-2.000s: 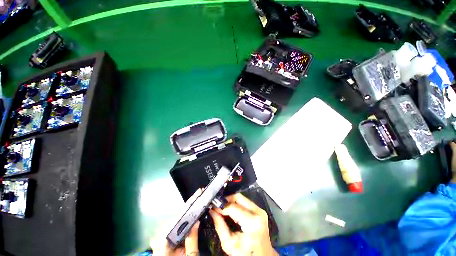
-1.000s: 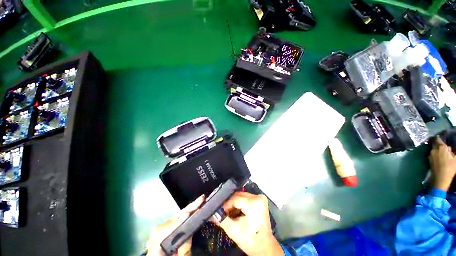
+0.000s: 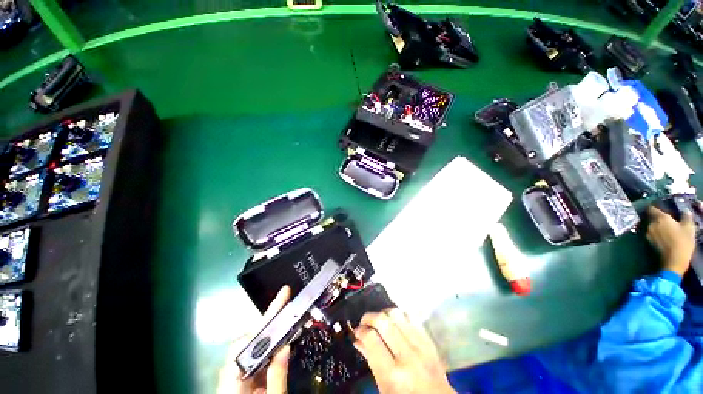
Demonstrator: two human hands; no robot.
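Observation:
My left hand [image 3: 266,346] holds a circuit board [image 3: 291,319] nearly edge-on, with parts and a red lead at its upper right end. The board is tilted above an open black housing [image 3: 271,268] with white ZEISS lettering. An oval cover with a pale rim [image 3: 279,219] stands open at the housing's upper end. The front shell with rows of tiny dots [image 3: 324,355] lies below and right of the board. My right hand [image 3: 401,350] is over the shell's right part, fingers bent and close together; its fingertips are near small leads, and whether they grip one cannot be told.
A black tray [image 3: 69,308] with boards is at left. A second open housing [image 3: 393,127] lies beyond. A white sheet [image 3: 439,223], a screwdriver [image 3: 509,262] and a small white strip [image 3: 493,337] lie right. Film-covered units [image 3: 593,192] and another person's hand [image 3: 672,238] are farther right.
My right hand has moved away from the board's underside to the right, over the shell. The board has tilted, showing more parts. The view has shifted slightly. The other person's hand has come into view.

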